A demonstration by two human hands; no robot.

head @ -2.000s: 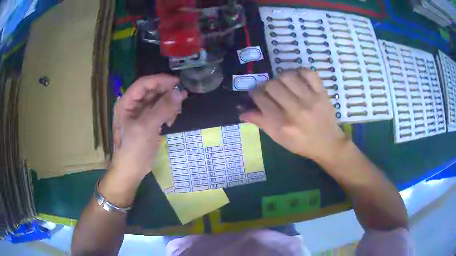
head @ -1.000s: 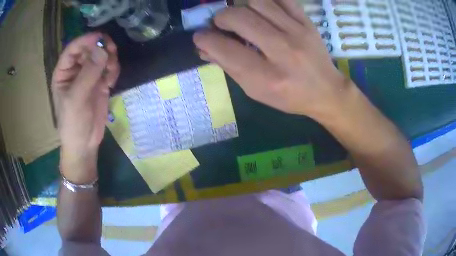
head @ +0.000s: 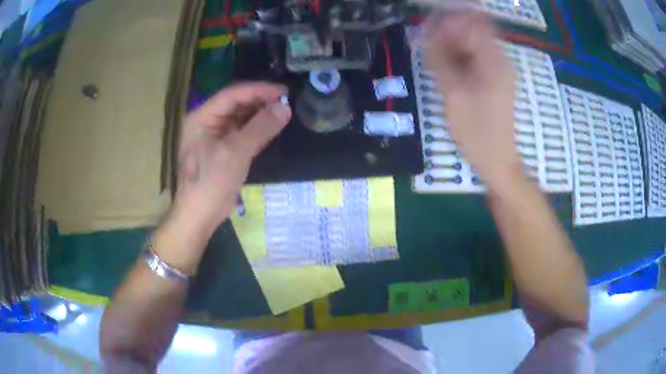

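The dark metal test fixture (head: 328,47) stands on a black base at top centre. Below its pale socket is a grey cylinder (head: 324,109) with a pale ring on top. My left hand (head: 230,135) is left of the cylinder, thumb and forefinger pinched on a tiny part (head: 284,98) with a pale tip; the fingers hide most of it. My right hand (head: 467,62) is blurred, over the upper part of the white module tray (head: 546,109) at right; whether it holds anything cannot be told.
Brown cardboard (head: 109,146) with a small dark part on it lies at left. A label sheet on yellow backing (head: 328,223) lies below the fixture. Two small labels (head: 388,123) are on the base. Another slotted tray (head: 606,153) is farther right. A green sign (head: 429,294) is at the front edge.
The view has shifted back up to the fixture. My right hand has moved right and away to the tray. My left hand is nearer the cylinder. The red handle seen earlier is out of view.
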